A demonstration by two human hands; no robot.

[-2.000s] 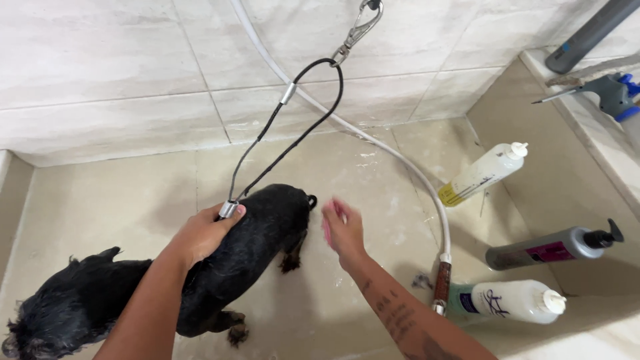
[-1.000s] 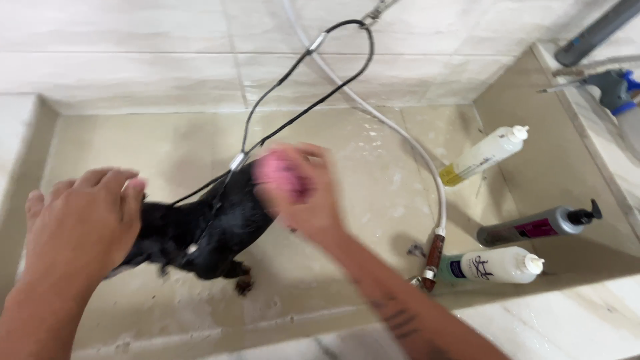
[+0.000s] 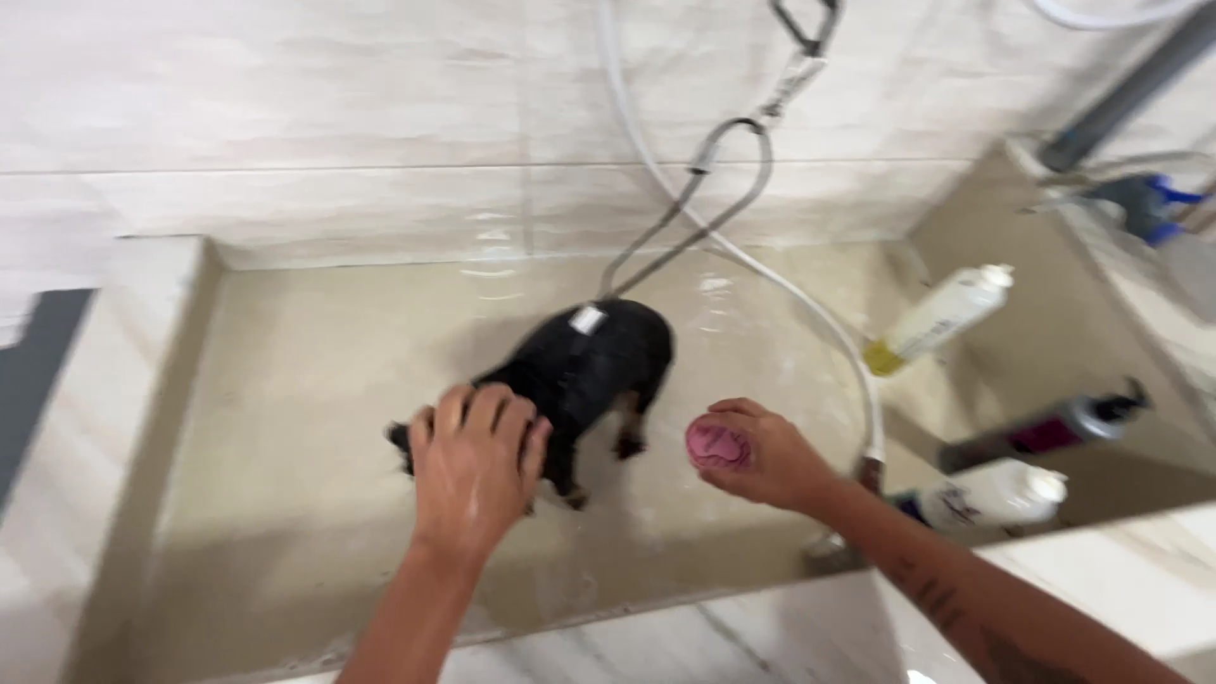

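Observation:
A small black dog (image 3: pixel 608 356) stands in the middle of a beige wash tub (image 3: pixel 313 380), its head at the left mostly covered by my left hand (image 3: pixel 475 456). The fingers of that hand are spread over the dog's head and neck; nothing is held in them. To the right of the dog, apart from it, my right hand (image 3: pixel 760 451) grips a pink scrubber (image 3: pixel 719 445), whose exact kind is unclear. A cable loop leash (image 3: pixel 665 228) with a light clasp (image 3: pixel 587 319) runs from the dog's back up to a metal clip (image 3: pixel 784 90).
A white hose (image 3: pixel 788 285) curves down to a brown handle (image 3: pixel 869 472) by the tub's front. Three bottles stand at the right: one with yellow liquid (image 3: pixel 936 318), a dark pump bottle (image 3: pixel 1054 432) and a white one (image 3: pixel 997 494). A spray bottle (image 3: pixel 1140 209) is on the right ledge.
Two seconds ago my left hand was at the leash clasp on the dog's back; now it lies over the dog's head. My right hand has moved away from the dog's body since one second ago.

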